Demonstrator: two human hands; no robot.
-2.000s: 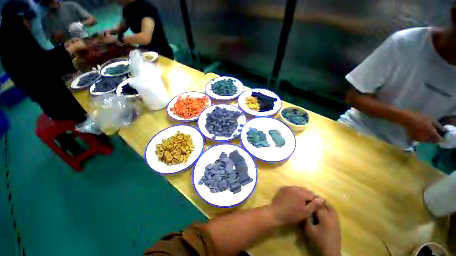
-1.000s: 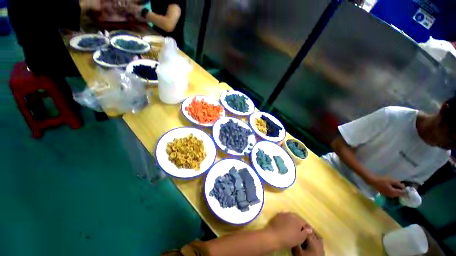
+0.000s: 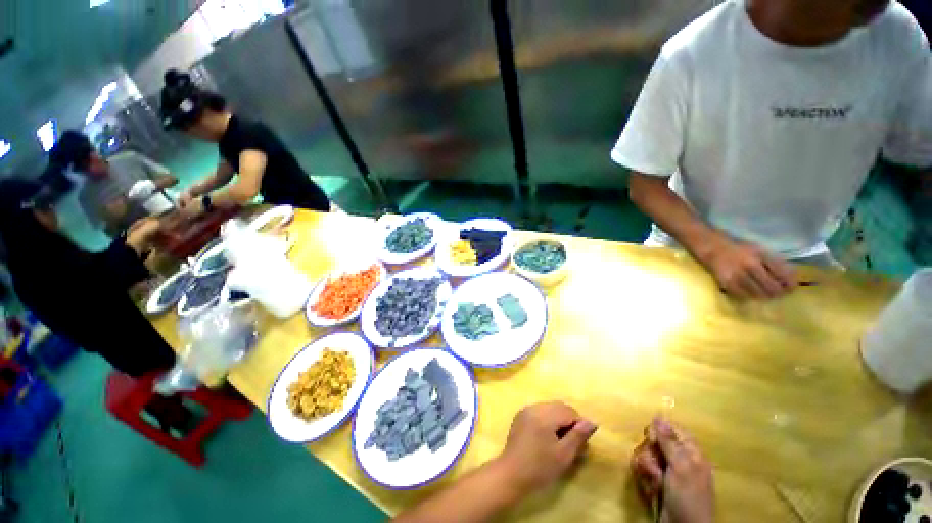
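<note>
My left hand (image 3: 544, 441) is over the table in front of me, fingertips pinched on a small dark piece (image 3: 564, 431) that is mostly hidden. My right hand (image 3: 677, 472) is a little to its right, apart from it, with fingers closed around what looks like a slim tool; only a thin part shows below the fingers. The nearest white, blue-rimmed plate (image 3: 368, 465) holds grey-blue chips (image 3: 417, 411), left of my left hand. A plate (image 3: 537, 342) beyond holds blue-green chips (image 3: 475, 321).
Plates of yellow-brown (image 3: 322, 385), orange (image 3: 345, 293) and dark slate chips (image 3: 411, 305) stand at left. A tray of black pieces (image 3: 894, 497) and a white container (image 3: 901, 332) are at right. A coworker in a white T-shirt (image 3: 761, 133) is opposite. Other people work at the far left.
My hands have moved from touching each other to apart. The view has shifted, showing more of the coworker and far workers. The coworker's hand now rests at the table, without the white item seen before.
</note>
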